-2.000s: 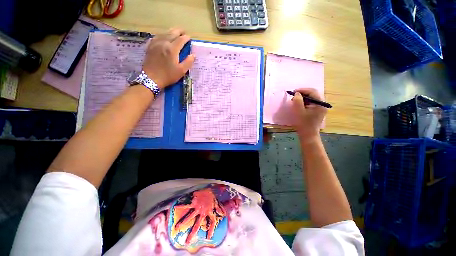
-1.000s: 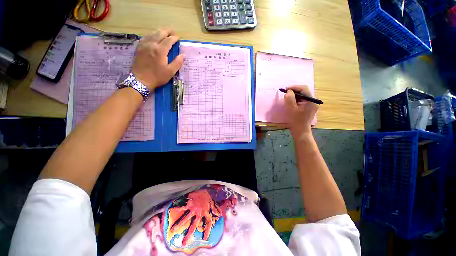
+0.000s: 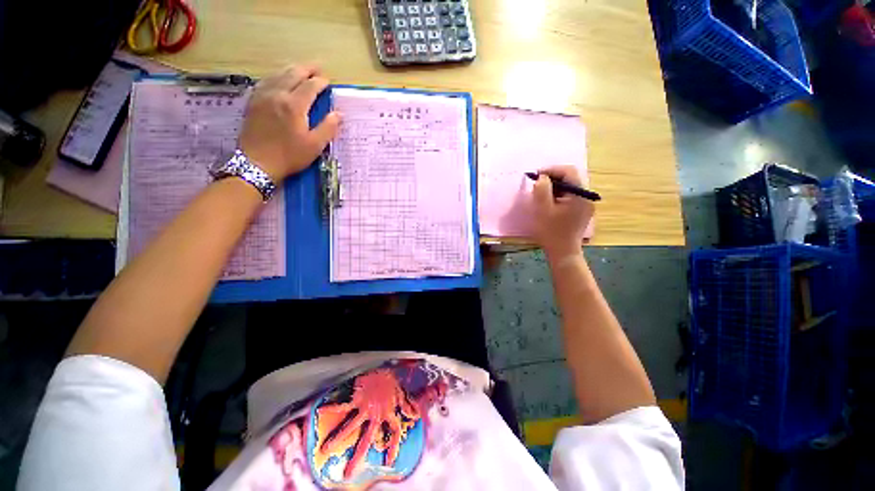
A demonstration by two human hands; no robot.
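My right hand [image 3: 562, 213] is closed around a black pen [image 3: 578, 190], its tip at the loose pink sheet [image 3: 510, 149] right of the folder. The blue clip folder [image 3: 308, 240] lies open flat. My left hand [image 3: 286, 125], with a metal wristwatch [image 3: 246, 173], rests on its upper middle, fingers a little apart, covering part of the left pink form [image 3: 177, 163]. The right pink form [image 3: 403, 192] lies uncovered. One silver clip [image 3: 216, 86] is at the top left, another [image 3: 331, 182] at the folder's middle.
A calculator [image 3: 422, 31] lies beyond the folder. Scissors [image 3: 161, 24], a phone with a lit screen [image 3: 94, 120] and a dark-ended cylinder [image 3: 19, 139] are at the left. Blue crates [image 3: 739, 336] and a black crate [image 3: 753, 206] stand at the right beyond the desk edge.
The whole view has shifted, so the desk things appear farther left. My left hand stays on the folder. My right hand still holds the pen at nearly the same place on the loose sheet.
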